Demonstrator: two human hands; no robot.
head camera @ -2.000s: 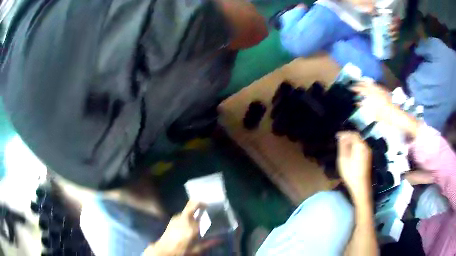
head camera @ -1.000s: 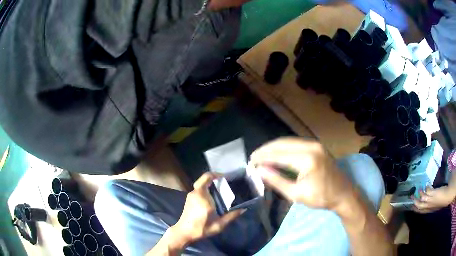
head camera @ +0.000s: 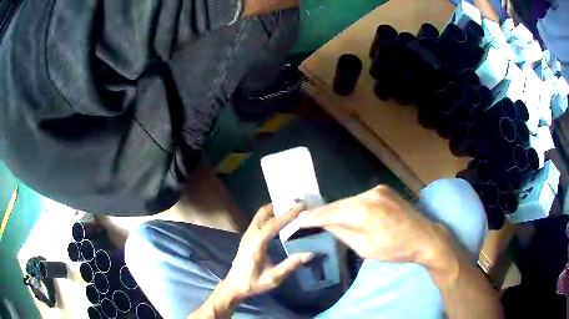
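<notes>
An open retail carton [head camera: 321,271] is held over my lap, its pale blue face with a dark product picture turned up. Its white end flap [head camera: 290,177] stands up from the open end. My left hand [head camera: 259,252] holds the carton from the left, with the thumb on its face and fingers by the flap. My right hand [head camera: 380,227] has its fingertips at the open mouth, touching the flap's base. Its fingers partly hide the mouth, and I cannot tell what is inside.
Black tubes [head camera: 430,81] stand clustered on a cardboard sheet [head camera: 355,128] at upper right, beside rows of cartons [head camera: 524,81]. More tubes [head camera: 103,274] and a dark looped part [head camera: 40,280] are at lower left. A person in dark clothing [head camera: 112,112] is close at upper left.
The carton has turned so its printed face shows. My right hand has come down over its mouth, and the flap stands more upright. The hand by the carton at far right has left view.
</notes>
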